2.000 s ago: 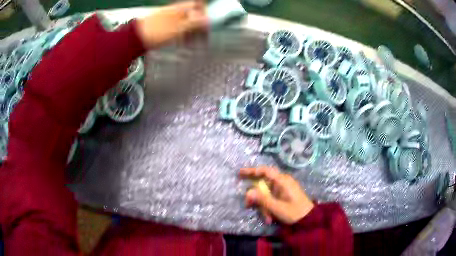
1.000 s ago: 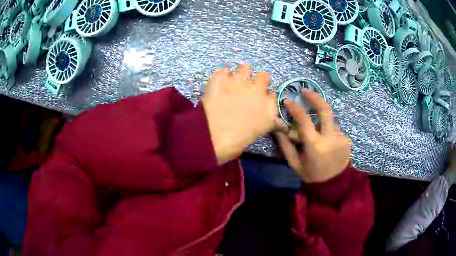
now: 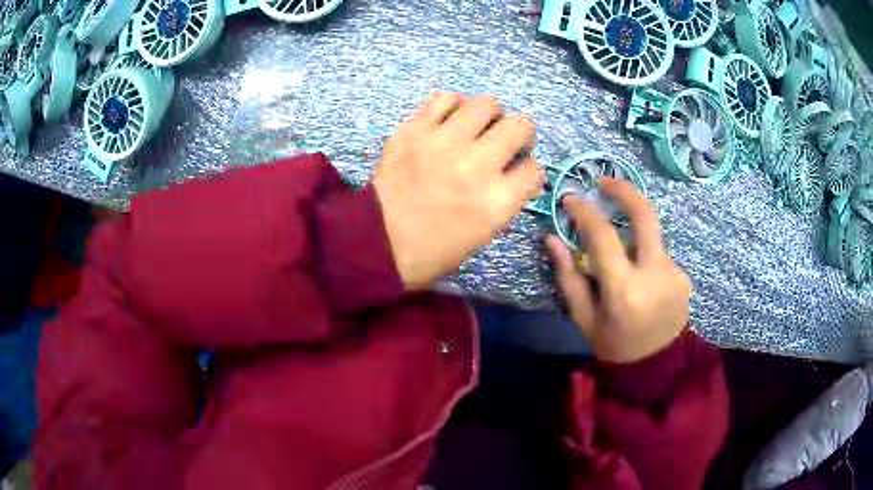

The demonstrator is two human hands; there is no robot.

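An open fan head (image 3: 595,191), a teal ring with grey-white blades, lies in front of me on the silvery sheet. My left hand (image 3: 459,187) holds its stub side at the left; the fingers curl over and hide most of the stub. My right hand (image 3: 627,273) is over the lower right of the ring, with fingertips inside it on the blades and the thumb at its lower left edge. A small yellowish bit shows under the right fingers; the rest of it is hidden.
Another open fan head (image 3: 696,136) lies at the right. Fans with grilles (image 3: 626,38) are heaped at upper right, and more (image 3: 120,113) at upper left. The silvery padding (image 3: 316,105) ends at the near bench edge. A grey sleeve (image 3: 809,431) shows at lower right.
Since the first frame, my left hand has come down from the far edge and both hands have met at an open fan. Over the last second, hands and fan shifted slightly right in view.
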